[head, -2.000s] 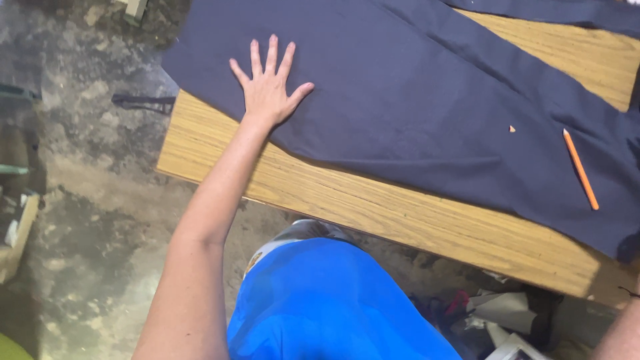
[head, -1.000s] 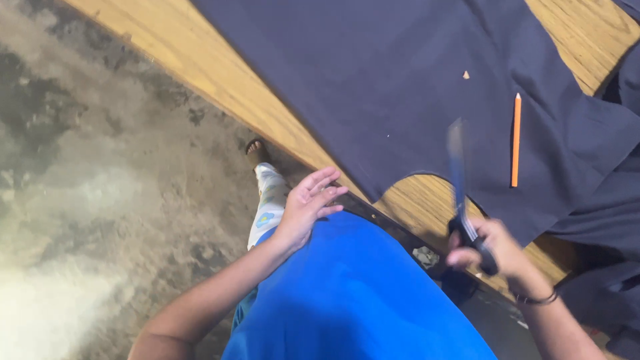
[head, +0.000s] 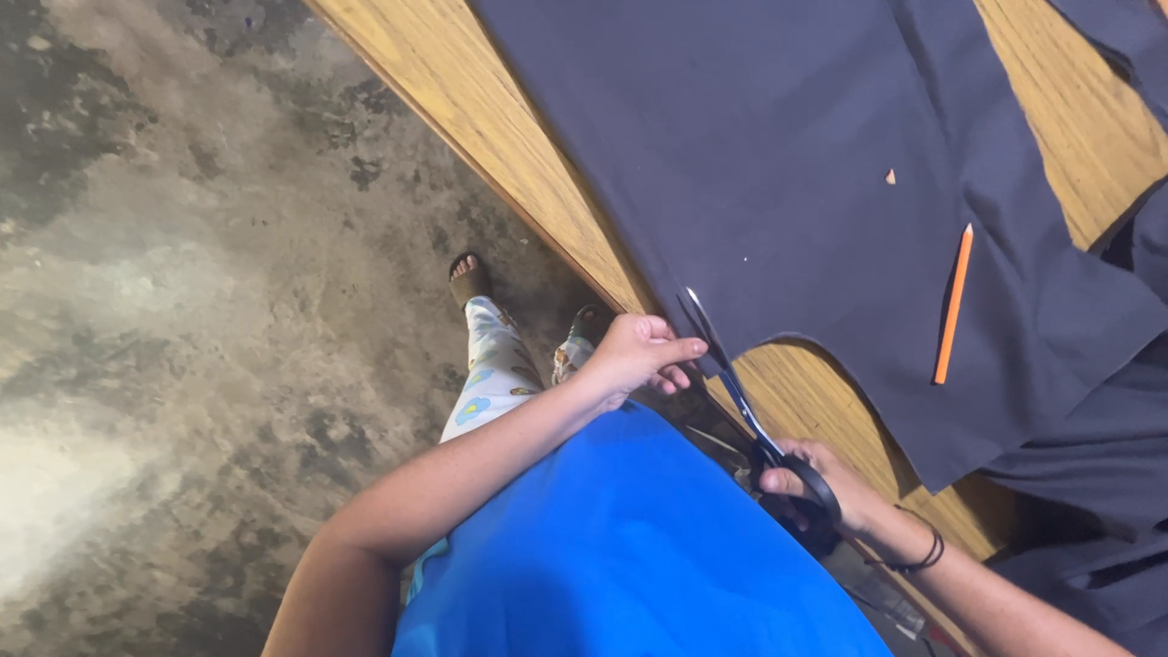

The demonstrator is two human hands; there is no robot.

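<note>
Dark navy fabric (head: 776, 164) lies over the wooden table. My left hand (head: 643, 358) pinches the fabric's near corner between thumb and fingers at the table edge. In my right hand (head: 817, 488) are black-handled scissors (head: 748, 411), their blades slightly apart at that corner, right beside my left fingertips. Just right of the blades, the fabric edge curves around bare wood. An orange pencil (head: 954, 306) rests on the cloth farther right, with a small pale chip (head: 891, 177) above it.
The wooden table's (head: 511, 137) edge runs diagonally past my body. More dark fabric (head: 1086, 511) is bunched at the right. Below lies a stained concrete floor (head: 228, 274), where my sandalled foot (head: 470, 278) shows. Some items sit beneath the table at lower right.
My left hand, flat on the fabric two seconds ago and free one second ago, now grips its corner. The scissors, in my right hand a second ago, have moved to that corner. The view has shifted.
</note>
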